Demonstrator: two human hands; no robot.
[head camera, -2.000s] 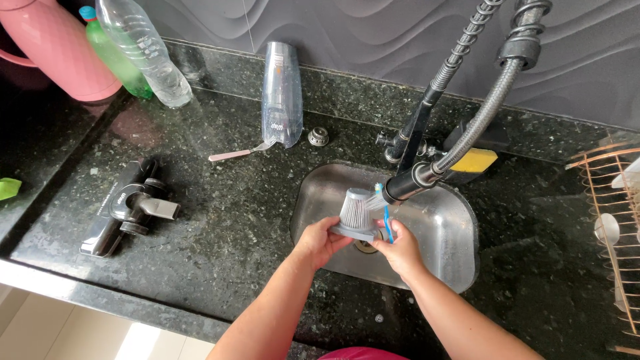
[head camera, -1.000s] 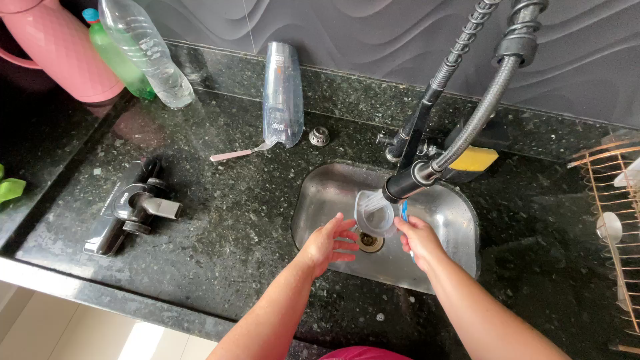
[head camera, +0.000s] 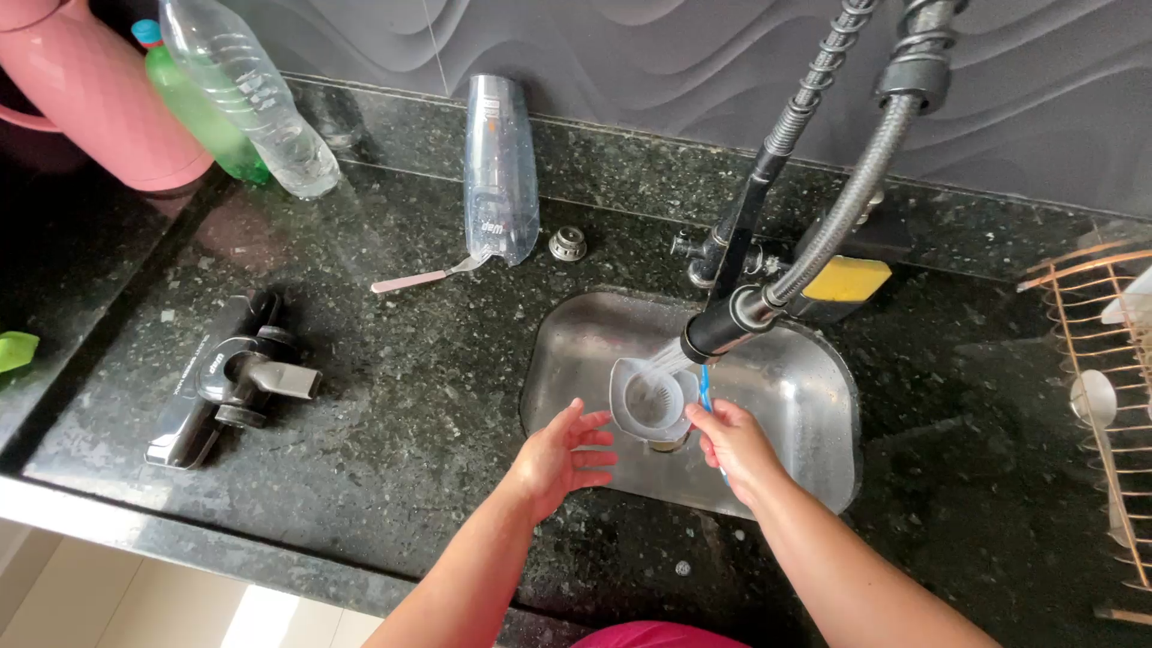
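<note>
Over the steel sink (head camera: 801, 432), my right hand (head camera: 738, 445) pinches the rim of a grey vacuum filter (head camera: 652, 400) between thumb and fingers, together with a thin blue-and-white brush (head camera: 705, 389), perhaps a toothbrush. The filter's open side faces up, and water from the black faucet sprayer (head camera: 724, 333) pours into it. My left hand (head camera: 567, 459) is just left of the filter, fingers apart, holding nothing. The drain is partly hidden below the filter.
On the granite counter left lie a vacuum floor head (head camera: 238, 382), a pink-handled fork (head camera: 423, 279), a clear plastic container (head camera: 502, 171) and a small round part (head camera: 568, 243). Behind the sink is a yellow sponge (head camera: 846, 279); a wire dish rack (head camera: 1098, 360) stands right, bottles (head camera: 270, 117) back left.
Two seconds ago both hands held the filter with its pleated cone upward. It is now turned over, open side up, and my left hand has let go. The brush remains in my right hand.
</note>
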